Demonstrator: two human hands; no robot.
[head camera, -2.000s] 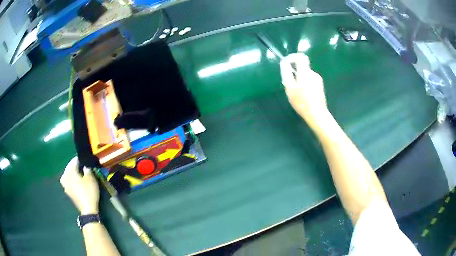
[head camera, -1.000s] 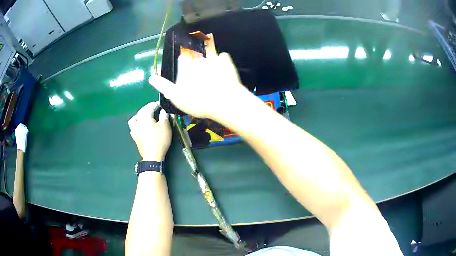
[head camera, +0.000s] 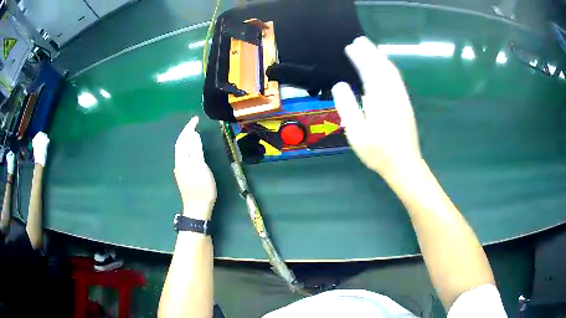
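The orange fixture (head camera: 270, 68) stands on the black pad (head camera: 323, 31) at the left of the press. A thin black piece, which looks like a phone frame, lies along the fixture's left side, its ends reaching over the orange. How it is seated cannot be told. The red button (head camera: 293, 133) is on the front panel. My left hand (head camera: 195, 171) is open and empty, left of the press and not touching it. My right hand (head camera: 381, 105) is open over the press's right side, blurred, with nothing visible in it; it hides the panel's right end.
A wrapped cable (head camera: 256, 217) runs from the press's left over the near edge of the green surface (head camera: 124, 168). Another person's white-covered hand (head camera: 40, 148) is at the far left, by blue trays. Small parts lie at the far right. A red stool (head camera: 102, 279) stands below left.
My right hand has moved off the fixture to the press's right side. My left hand has opened and come away from the press's left edge. The black piece beside the fixture is uncovered.
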